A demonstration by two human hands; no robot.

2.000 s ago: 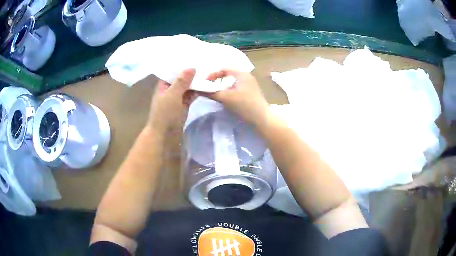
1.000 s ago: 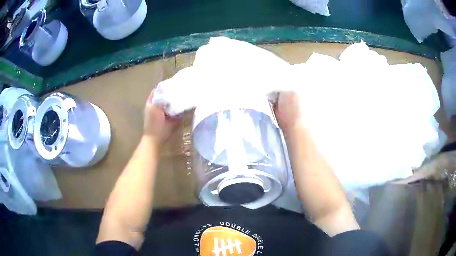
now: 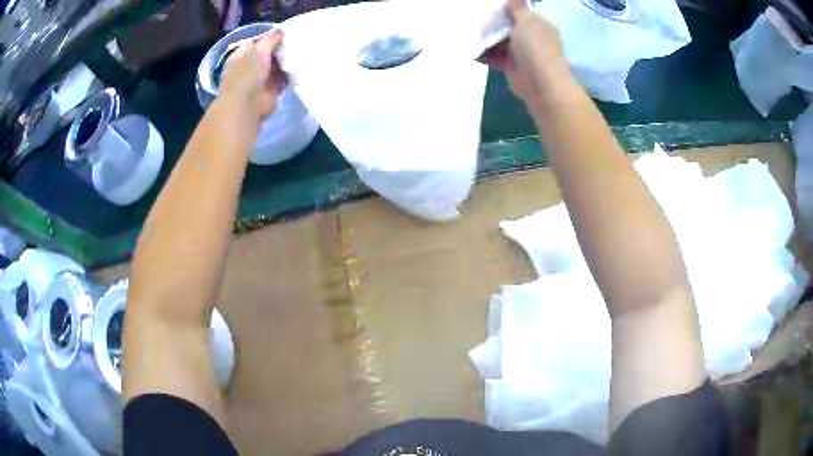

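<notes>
A white bagged unit (image 3: 401, 116) hangs over the edge rail at the upper middle, with a dark round centre showing through the opening near its top. My left hand (image 3: 252, 69) grips the bag's left upper corner. My right hand (image 3: 526, 49) grips its right upper corner. The bag's lower end comes to a rounded point above the cardboard. The unit inside is hidden by the white bag.
The bag pile (image 3: 695, 267) covers the right of the cardboard sheet (image 3: 294, 294). Unbagged units (image 3: 67, 318) stand at the lower left. More units (image 3: 125, 160) and a white bagged unit (image 3: 615, 44) are on the green conveyor behind the edge rail (image 3: 526, 153).
The unit in front of me has left the cardboard. Both hands have moved up and forward to the conveyor, now holding a bagged unit by its upper corners. The view has shifted.
</notes>
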